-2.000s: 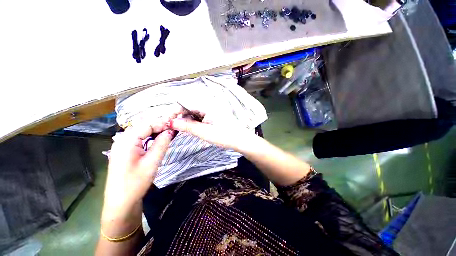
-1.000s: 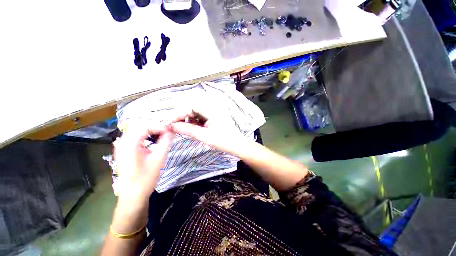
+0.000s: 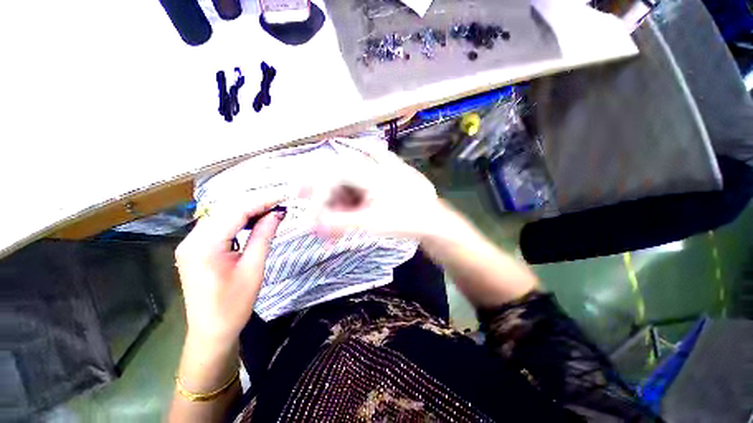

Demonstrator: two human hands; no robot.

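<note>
My left hand (image 3: 216, 268) is over the striped lap cloth (image 3: 318, 268), with thumb and fingertips pinched on a small black loop tab (image 3: 279, 212). My right hand (image 3: 363, 206) is motion-blurred to the right of the tab, apart from the left fingertips. A dark brown blurred thing (image 3: 345, 197) shows in it; its kind is unclear. No needle or thread can be made out. Black strips (image 3: 228, 93) and another black strip bundle (image 3: 264, 87) lie on the white table (image 3: 107, 107).
Small black pieces (image 3: 479, 35) and silvery pieces (image 3: 386, 46) lie on the grey mat (image 3: 429, 73). Dark cylinders (image 3: 187, 21) and a phone (image 3: 285, 8) on a black base are at the far edge. A grey fabric bin (image 3: 627, 124) stands at the right.
My right hand has pulled away from my left fingertips to the right and is now blurred. My left hand keeps its pinch on the tab. The view has shifted slightly.
</note>
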